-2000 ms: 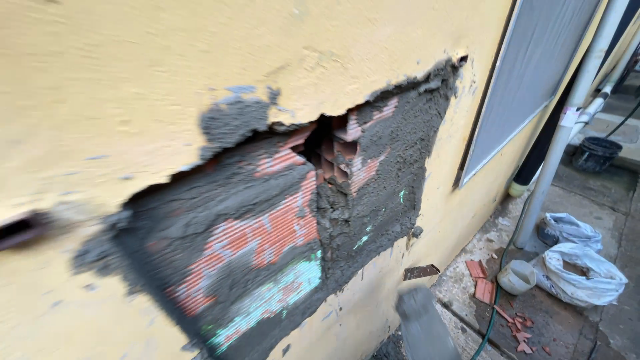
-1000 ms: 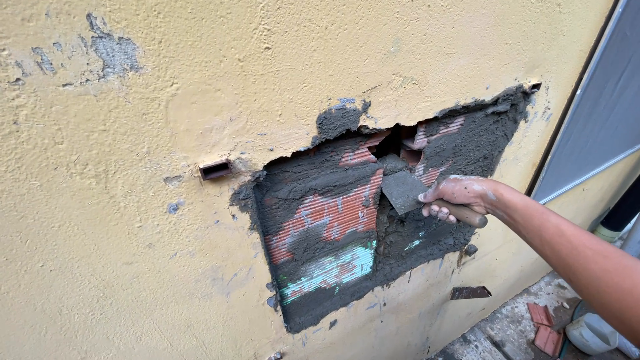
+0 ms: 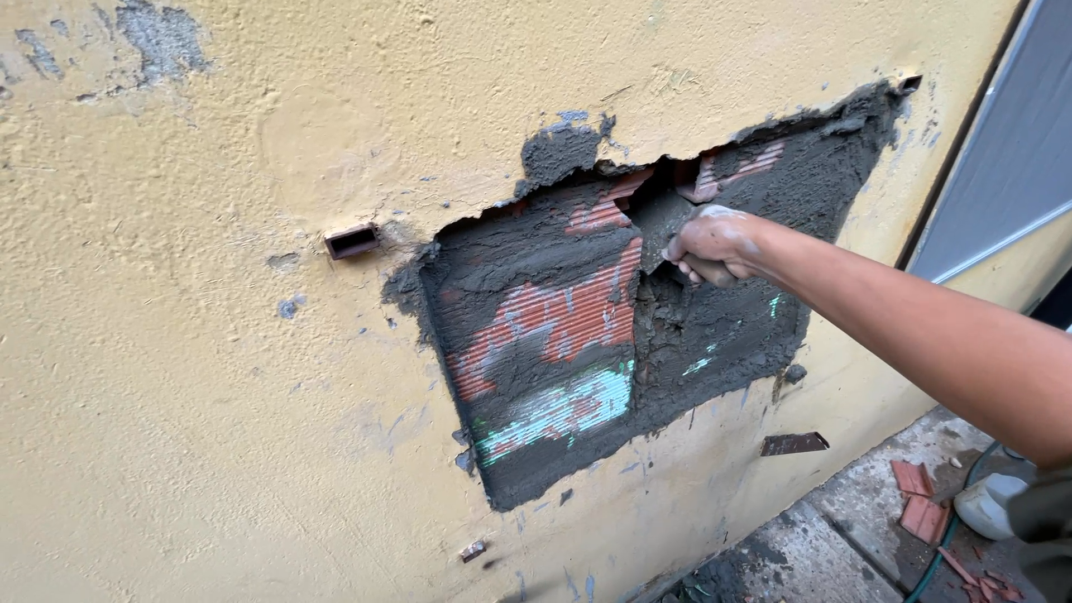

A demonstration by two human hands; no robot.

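Note:
My right hand (image 3: 712, 244) is closed around a trowel, whose handle is hidden in the fingers. The trowel's blade (image 3: 662, 224) lies at the dark gap near the top middle of the wall recess, beside a broken piece of hollow clay brick (image 3: 702, 180). Wet grey mortar (image 3: 519, 247) covers much of the recess. Ribbed red clay brick (image 3: 586, 314) shows through it, with pale green paint (image 3: 569, 410) on its lower part. My left hand is out of view.
Short metal tube ends (image 3: 352, 241) stick out of the yellow wall (image 3: 209, 402). A grey panel (image 3: 997, 151) stands at right. On the paving lie broken clay pieces (image 3: 925, 519), a green hose (image 3: 938, 557) and a pale container (image 3: 988, 507).
My right hand, unseen two seconds ago, came into view with the trowel. Since one second ago, the blade has moved up to the dark gap. The view swung left at first.

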